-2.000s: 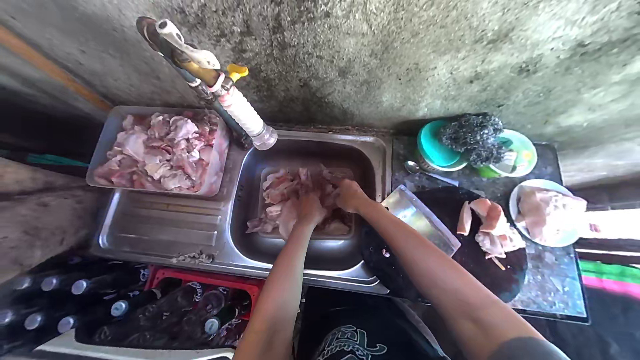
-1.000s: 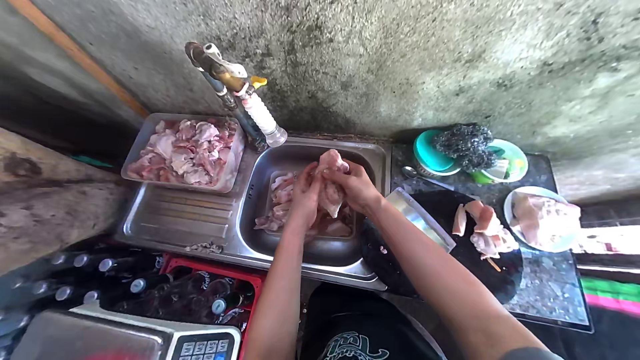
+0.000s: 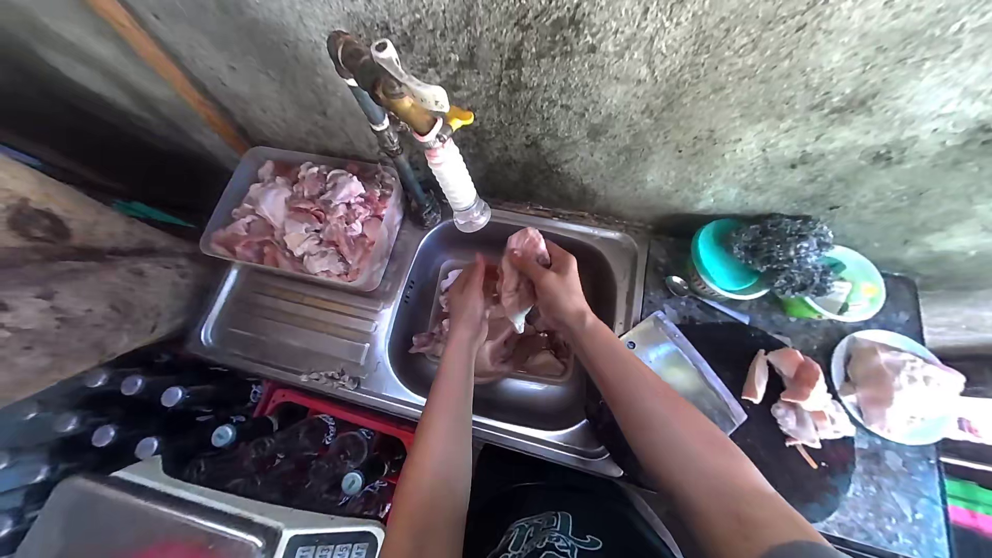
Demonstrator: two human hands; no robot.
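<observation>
My right hand (image 3: 554, 287) grips a piece of raw chicken (image 3: 517, 283) above the steel sink basin (image 3: 612, 310). Beside that piece, to its left, my left hand (image 3: 470, 298) is raised with the fingers upward; whether it holds anything is hard to tell. Under both hands, more raw chicken pieces (image 3: 504, 349) lie in a shallow container in the basin. A clear plastic tub (image 3: 378, 275) heaped with raw chicken pieces stands on the far left corner of the sink. A tap with a white ribbed hose (image 3: 451, 174) hangs over the basin's back edge.
To the right are a cleaver (image 3: 682, 372), a round dark board (image 3: 790, 480) with cut meat, a plate (image 3: 845, 341) of meat, a spoon (image 3: 676, 285), teal bowl (image 3: 721, 252) and dark scouring mesh (image 3: 783, 248). A scale (image 3: 194, 511) and red bottle crate (image 3: 341, 415) sit at lower left.
My hands were down among the chicken in the basin two seconds ago, then raised a piece together. Now they are farther apart, with the piece at my right hand.
</observation>
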